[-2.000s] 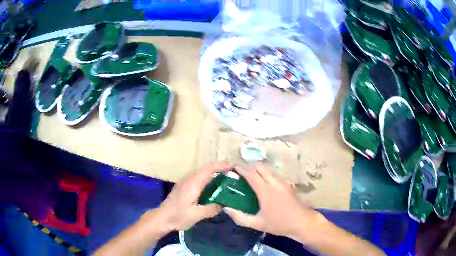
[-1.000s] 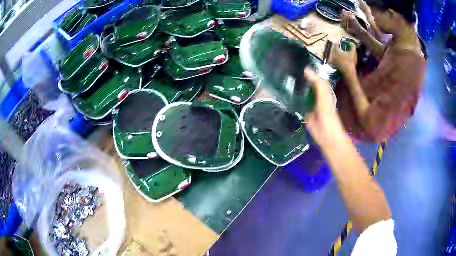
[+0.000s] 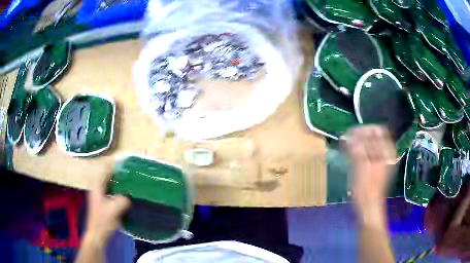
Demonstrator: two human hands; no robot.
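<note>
My left hand [image 3: 103, 215], blurred, grips the left side of a green housing [image 3: 151, 180] with a dark panel, held up at the bench's front edge. My right hand [image 3: 370, 149], also blurred, is at the lower edge of a pale-rimmed housing [image 3: 384, 102] on the right-hand pile; I cannot tell if its fingers grip it. A rolled-down clear bag [image 3: 206, 126] in the middle holds a heap of small silvery fittings [image 3: 221, 59] with red spots. A small pale dish [image 3: 199, 156] sits in front of the bag.
Several green housings [image 3: 86, 125] lie at the left of the cardboard mat [image 3: 288, 174]. A large pile of housings [image 3: 350, 51] covers the right side. Blue bins [image 3: 111, 13] are behind the bench; a red stool [image 3: 62, 221] is below left.
The view has swung back from the right-hand pile and coworker to the bench. My right hand, earlier out to the right by a housing, is now over the near pile; my left hand is in view holding a housing.
</note>
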